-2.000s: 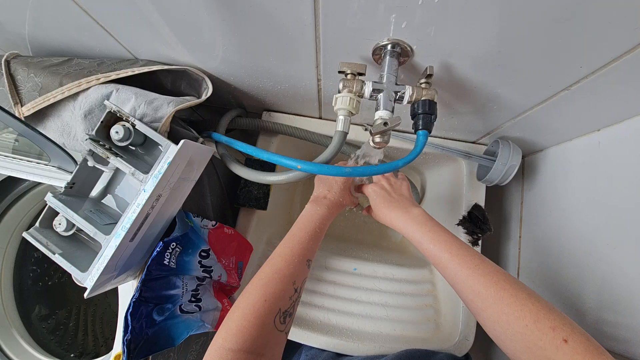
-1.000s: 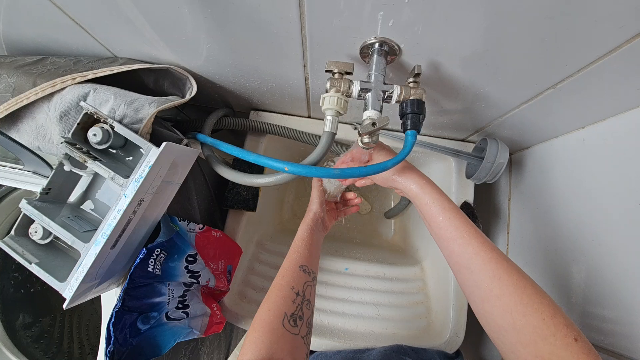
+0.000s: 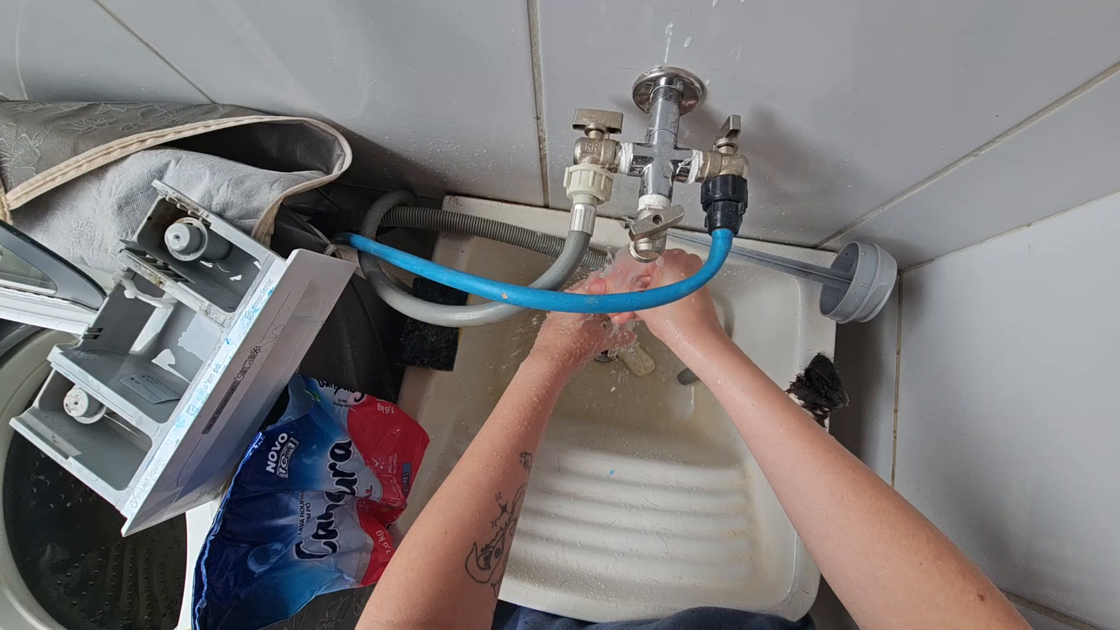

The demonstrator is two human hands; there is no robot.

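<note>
Water splashes from a metal tap (image 3: 654,229) onto both hands, low over a white laundry sink (image 3: 630,516). My left hand (image 3: 573,328) is on the left side of the stream, fingers spread, nothing plainly in it. My right hand (image 3: 678,293) touches or nearly touches it from the right, its fingers partly hidden by the blue hose (image 3: 560,302) and the water. Whether a small thing lies between the hands cannot be told. Below them in the basin lies a pale, oblong piece (image 3: 636,360), perhaps soap.
A detergent drawer (image 3: 219,385) rests tilted over an open washing machine (image 3: 79,534), beside a blue and red detergent bag (image 3: 306,516). A grey hose (image 3: 455,311) loops over the sink's left. A black sponge (image 3: 429,328) and a dark brush (image 3: 819,385) sit at its edges.
My hands have shifted and turned under the tap. Splashing water now shows plainly around them. The drawer and the bag have stayed in place.
</note>
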